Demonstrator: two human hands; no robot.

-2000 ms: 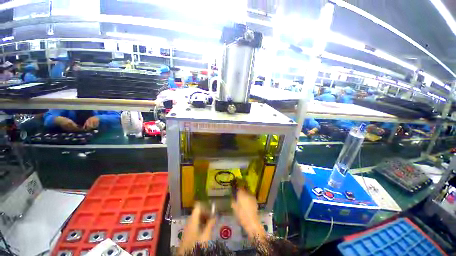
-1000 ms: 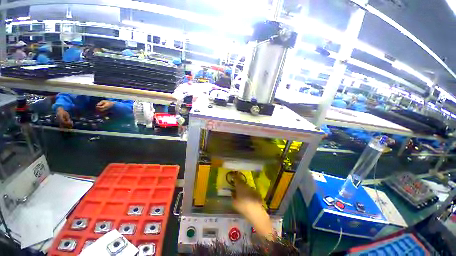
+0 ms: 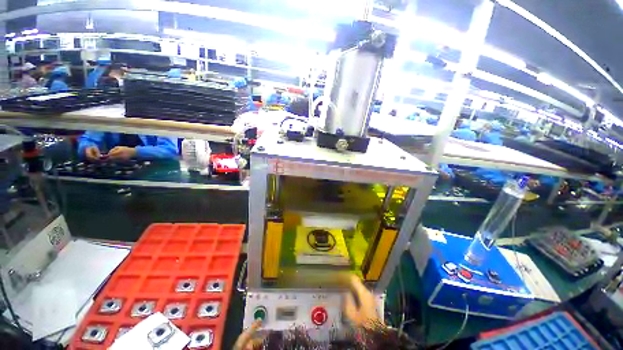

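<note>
A pneumatic press stands in front of me. Behind its yellow window, a pale fixture bears a dark ring with a small dark square part inside it. My left hand is low at the picture's bottom edge, mostly cut off, with a fingertip at or just below the green button. My right hand is blurred over the right end of the front panel, right of the red button. I see nothing held in it. It hides the panel's right end.
A red tray left of the press holds several silver square parts, with a tilted white card over its near end. A blue control box with a clear tube and a blue tray are at right. A person's hands work beyond.
My right hand has left the fixture and moved down to the panel's right end, uncovering the dark part in the ring. My left hand has come into view at the green button.
</note>
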